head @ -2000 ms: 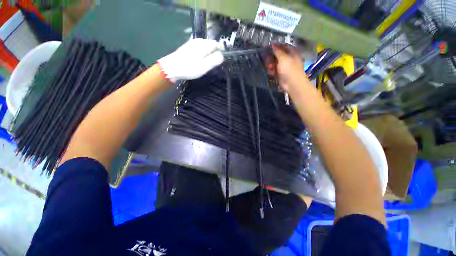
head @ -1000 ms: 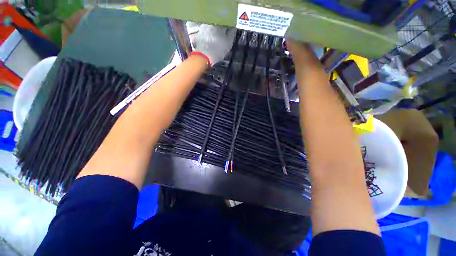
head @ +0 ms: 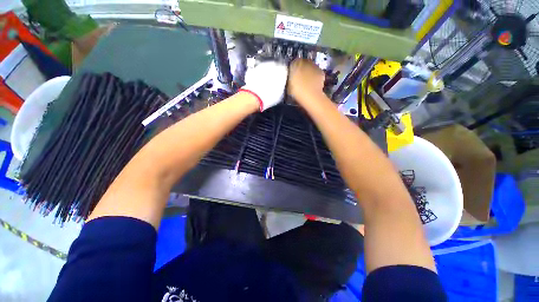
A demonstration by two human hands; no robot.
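Note:
My left hand [head: 266, 81], in a white knit glove with a red cuff, is at the mold area under the green crossbeam [head: 236, 16]. My bare right hand [head: 306, 78] is right beside it. The fingers of both hands are blurred or hidden, so what they hold cannot be told. Black cable leads [head: 275, 141] run from under the hands toward me, their coloured stripped tips over the table's near part. More leads lie crosswise in a pile beneath them. A silvery loading bar [head: 177, 99] with pegs lies slanting left of the mold.
A bundle of black cables [head: 88, 141] lies on the green surface [head: 148, 56] at left. A white bucket [head: 440, 177] with black scrap stands at right, another white bucket [head: 40, 106] at far left. Steel posts [head: 220, 56] flank the mold. Yellow parts [head: 402, 133] and a fan [head: 508, 32] are at right.
My hands first held a narrow bar with hanging cables over the pile, then moved it in under the crossbeam. Now they have come close together there. The silvery bar at left has come into view.

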